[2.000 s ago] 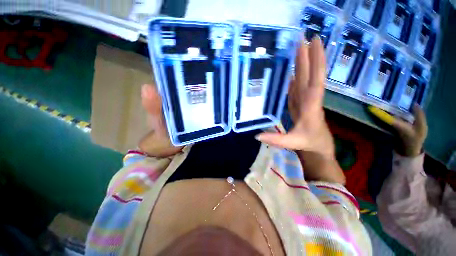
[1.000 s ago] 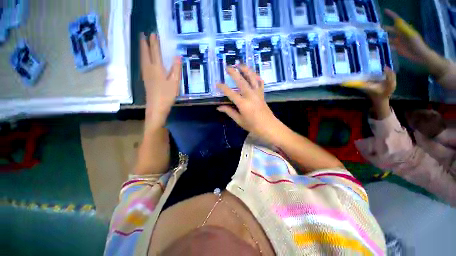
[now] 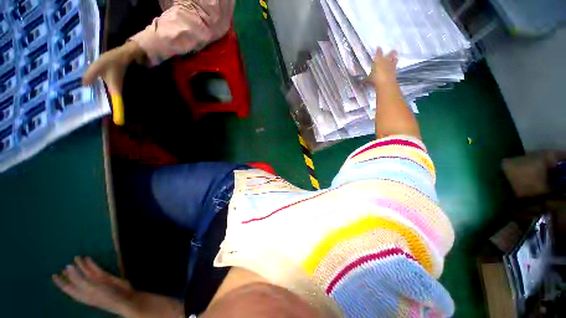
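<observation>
A tall, uneven stack of white sheets [image 3: 409, 31] stands on the floor at the upper right. My right hand [image 3: 385, 68] reaches out to it, with its fingers at the edge of the upper sheets. I cannot tell whether the fingers grip a sheet. My left hand [image 3: 93, 286] lies on the green bench at the lower left, empty, with its fingers apart. Plastic housings [image 3: 34, 59] with dark inner parts lie in close rows on a white sheet at the upper left, away from both my hands.
Another person's hand [image 3: 115, 74] with a yellow finger cover is at the edge of the housings' sheet. A red stool [image 3: 217, 74] stands between the bench [image 3: 56, 211] and the stack. Yellow-black tape [image 3: 308, 163] marks the green floor. Boxes [image 3: 527, 174] stand at the right.
The view has turned right, away from the rows of housings. My right hand has left the housings and reached the white stack. My left hand has moved onto the bare bench.
</observation>
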